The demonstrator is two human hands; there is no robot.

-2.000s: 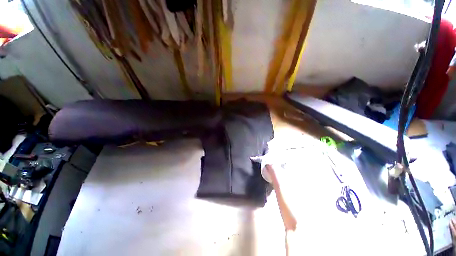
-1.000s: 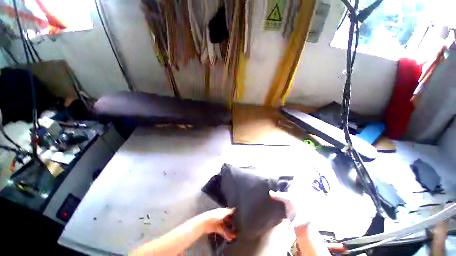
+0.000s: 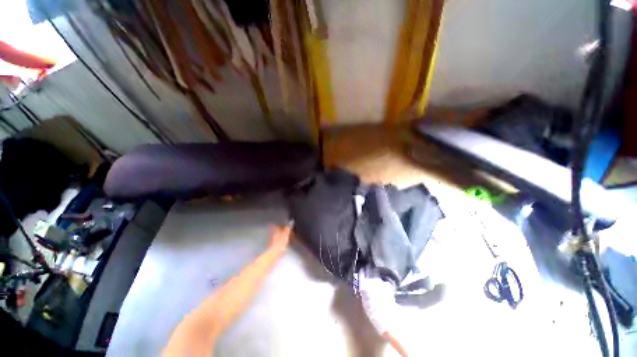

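A dark grey garment section (image 3: 391, 233) lies bunched and partly folded on the white table cover (image 3: 202, 279), with loose pale threads on its left part. My left hand (image 3: 281, 236) is bare and at the left edge of the cloth; the fingers are blurred, so its grip is unclear. My right hand (image 3: 370, 287) has a white covering and is at the near edge of the cloth, washed out by glare and partly hidden by the cloth. No iron shows.
Scissors (image 3: 504, 284) lie at the right, with a bright green item (image 3: 478, 194) behind them. A dark bolster (image 3: 209, 169) lies at back left, a padded board (image 3: 503, 157) at back right. Dark cables (image 3: 583, 174) hang at right. A cluttered bench (image 3: 70, 244) stands at left.
The dark cloth has moved from the near middle of the table toward the back and is spread wider. Both hands have moved farther back with it. The camera view has shifted too.
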